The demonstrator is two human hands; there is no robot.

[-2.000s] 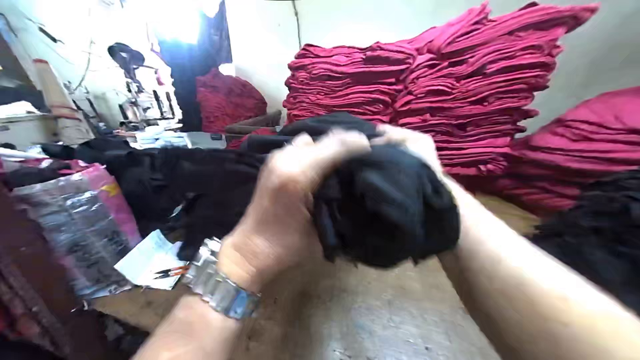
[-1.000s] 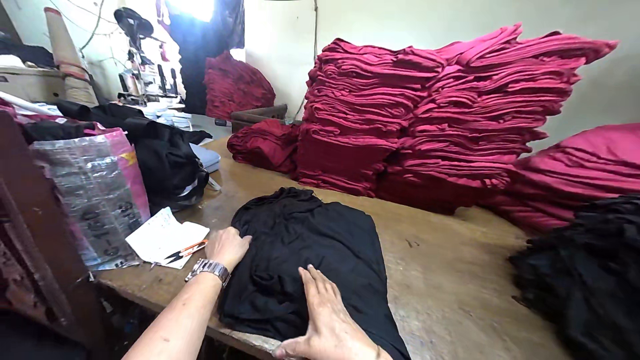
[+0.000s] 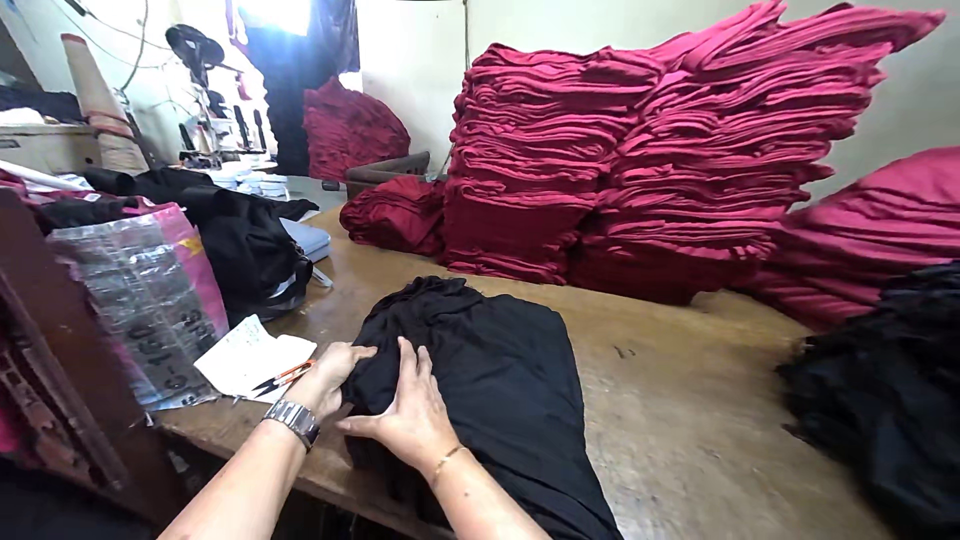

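Observation:
A folded pile of black fabric lies on the wooden table, its front part reaching the near edge. My left hand, with a metal watch at the wrist, is at the pile's left edge; its thumb and fingers touch the cloth there, some fingers hidden. My right hand, a thin bracelet on its wrist, rests on the left part of the pile with its fingers spread. Orange-handled thread snips lie on white papers left of my left hand.
Tall stacks of red fabric stand behind the pile. A black fabric heap is at the right. At left are a plastic bag, a black bag, a thread cone and a light-blue case.
The black fabric, held up in both hands two seconds ago, now lies on the table. Since one second ago, my right hand has moved left across it, closer to my left hand.

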